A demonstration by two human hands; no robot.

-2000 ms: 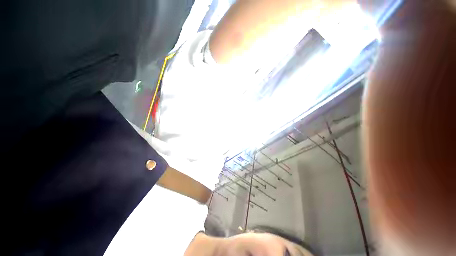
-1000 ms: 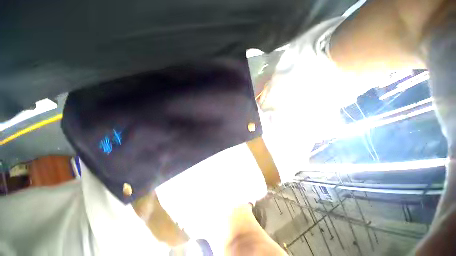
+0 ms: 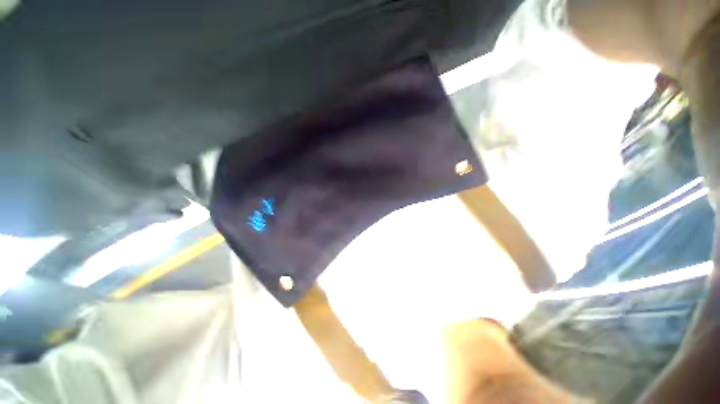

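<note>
The camera is tilted and faces a person's body upside down. A dark apron (image 3: 347,158) with a blue mark, two brass-coloured rivets and tan straps (image 3: 505,233) lies over an overexposed white top. A large dark cloth (image 3: 189,87) fills the upper left; I cannot tell whether it is part of the apron. A bare arm (image 3: 631,31) leaves a white sleeve at the upper right. It seems to be my right arm; its hand cannot be made out. Blurred skin lines the right edge. My left hand is not in view.
Bare skin, seemingly a neck (image 3: 489,363), shows at the bottom. A pale sleeve or cloth (image 3: 150,331) is at the lower left, with a yellow strip (image 3: 170,264) behind it. Bright lamp strips (image 3: 631,292) and blurred overhead structure show at right.
The view has swung, so the apron, first cut off at the left, now shows its whole bib nearer the middle. It has shifted right and up over the last second.
</note>
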